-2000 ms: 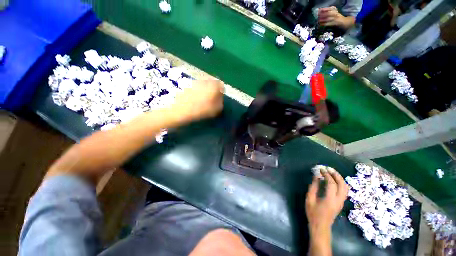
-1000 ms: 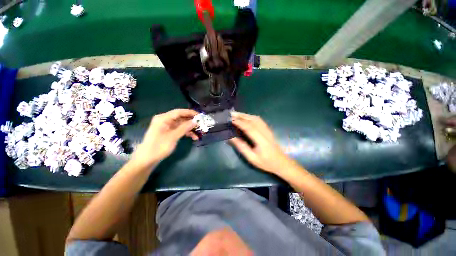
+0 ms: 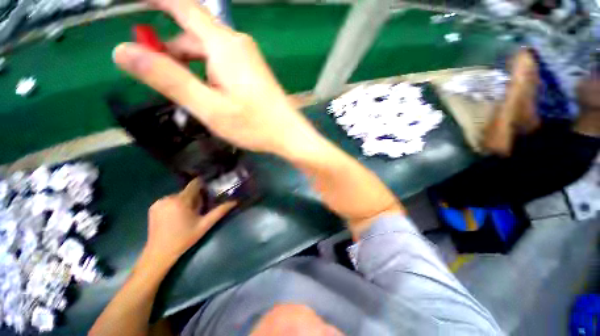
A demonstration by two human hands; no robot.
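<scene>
The black hand press (image 3: 174, 134) stands on the dark green bench. A white module (image 3: 225, 184) shows at the fixture at its foot, blurred. My left hand (image 3: 172, 223) is at the fixture, index finger and thumb apart near the module; whether they touch it I cannot tell. My right hand (image 3: 230, 88) is raised over the press, fingers spread, beside the lever's red grip (image 3: 148, 38). It hides part of the lever and press, and is not closed on the grip.
A left pile of white modules (image 3: 46, 243) and a right pile (image 3: 388, 119) lie on the bench. A green conveyor (image 3: 276, 39) runs behind, with a pale slanted post (image 3: 352, 49). Another person's arm (image 3: 516, 105) is at the right. A black and blue item (image 3: 480, 223) is below right.
My right hand has risen from the fixture to the lever grip. My left hand stays low; the module it held now shows at the fixture. The view has turned right.
</scene>
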